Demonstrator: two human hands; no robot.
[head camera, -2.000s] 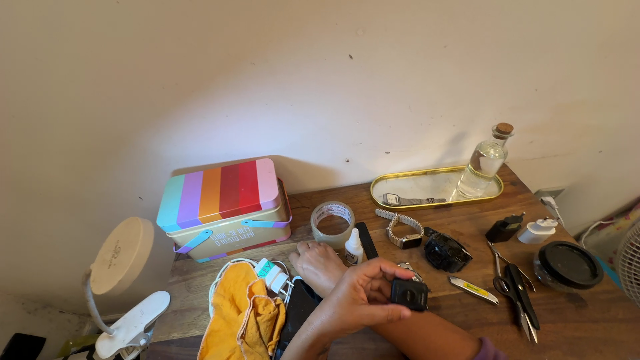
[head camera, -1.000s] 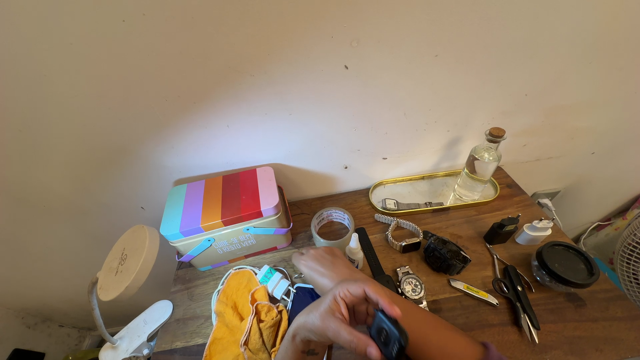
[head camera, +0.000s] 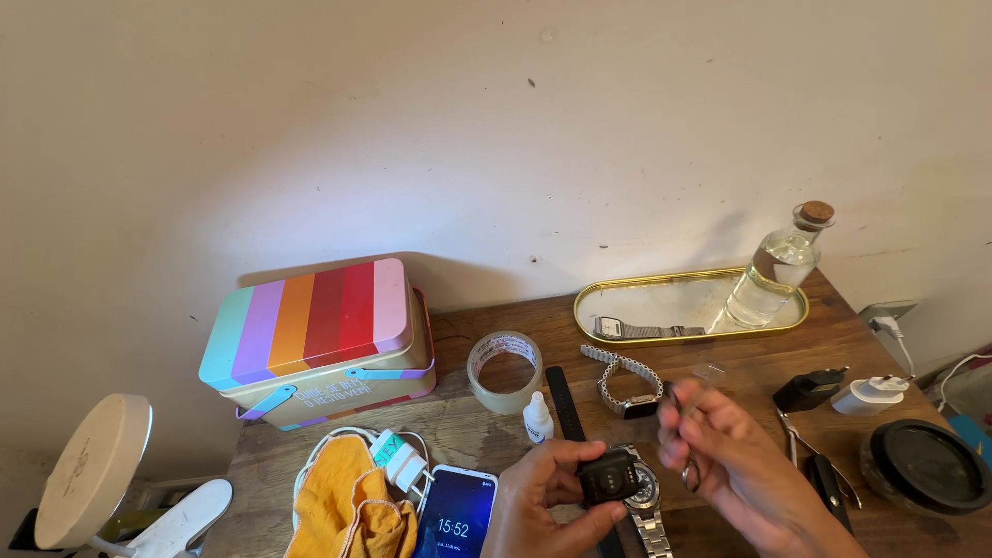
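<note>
My left hand (head camera: 550, 500) holds a black smartwatch case (head camera: 608, 476) by its edges, with the sensor side facing up. To its right, my right hand (head camera: 732, 457) pinches a small metal tool (head camera: 690, 473) with a ring-shaped end; the rest of it is blurred or covered by fingers. A steel-link wristwatch (head camera: 652, 527) lies partly beneath the smartwatch case. Behind the left hand are a black watch strap (head camera: 566, 399) and a small white dropper bottle (head camera: 538, 418). A smartwatch with a light link band (head camera: 639, 404) lies just beyond the right hand.
A striped tin (head camera: 333, 318), clear tape roll (head camera: 505, 391), orange cloth (head camera: 333, 480), white charger (head camera: 399, 461) and phone (head camera: 453, 515) are left. Rightward are a gold-rimmed tray (head camera: 659, 280), corked bottle (head camera: 767, 279), plug adapters (head camera: 810, 387), pliers (head camera: 829, 473) and a black-lidded jar (head camera: 930, 465).
My right hand has moved from beside the charger at the left to the right side, and it now holds a small metal tool. My left hand still holds the smartwatch case.
</note>
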